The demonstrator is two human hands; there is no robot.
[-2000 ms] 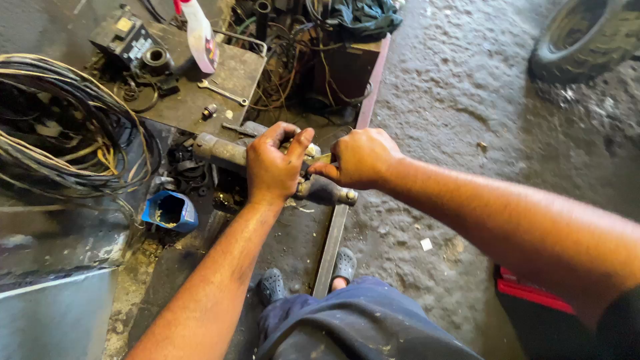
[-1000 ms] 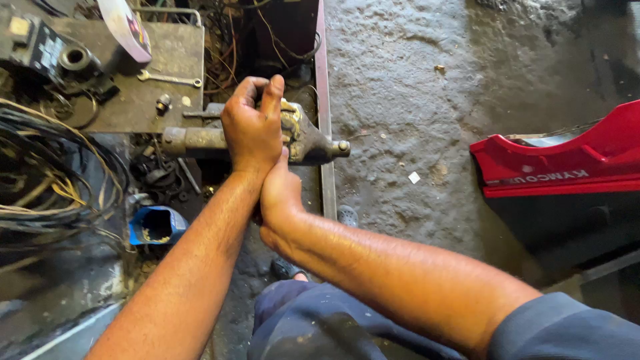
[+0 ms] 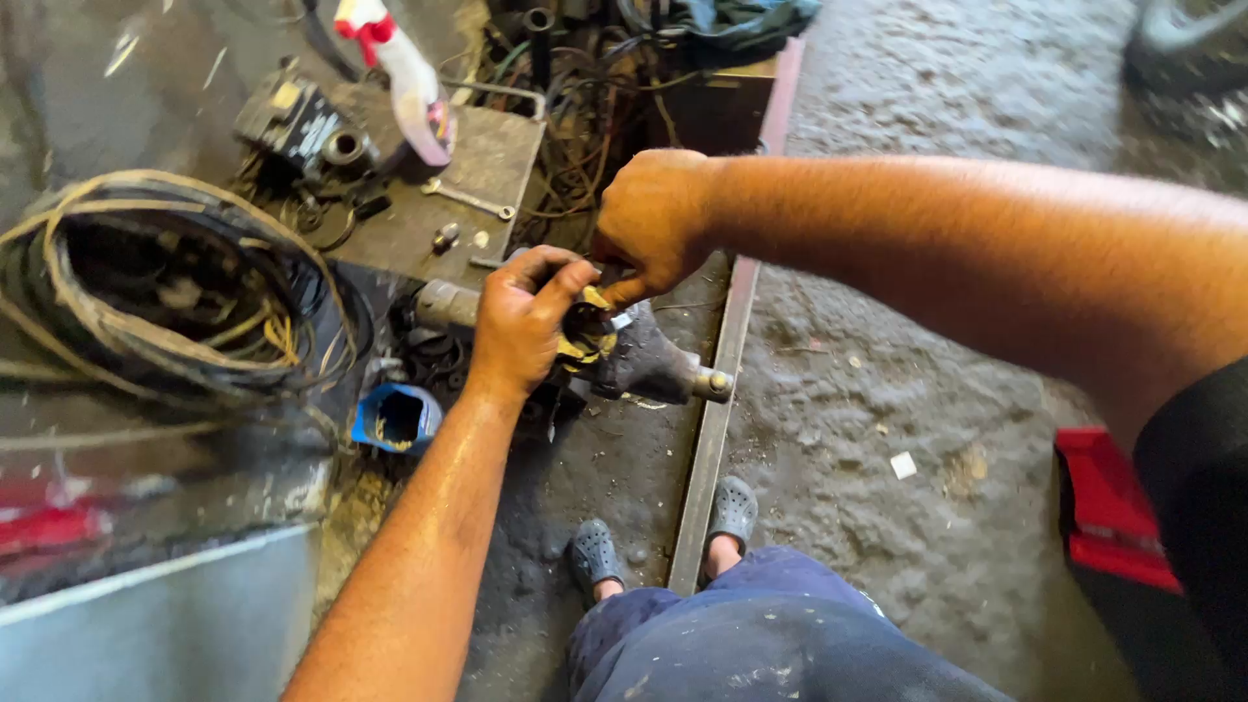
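A greasy metal mechanical housing with a shaft end lies crosswise in front of me. Around its round opening is a yellowish, grease-smeared rim. My left hand rests on the housing's left part, its thumb and fingers at the edge of that opening. Above and to the right, my right hand is curled, with its thumb and fingertips reaching to the upper edge of the opening; whether it pinches a small part cannot be seen. A combination wrench and a small metal fitting lie on the metal plate behind.
Coiled cables lie at the left, and a blue cut container stands below the housing's left end. A spray bottle is on the plate. A metal rail runs between my feet. A red panel is at right.
My right hand has moved from beside my left wrist up to the far side of the opening. My left hand has come down to the opening's edge. The view has shifted.
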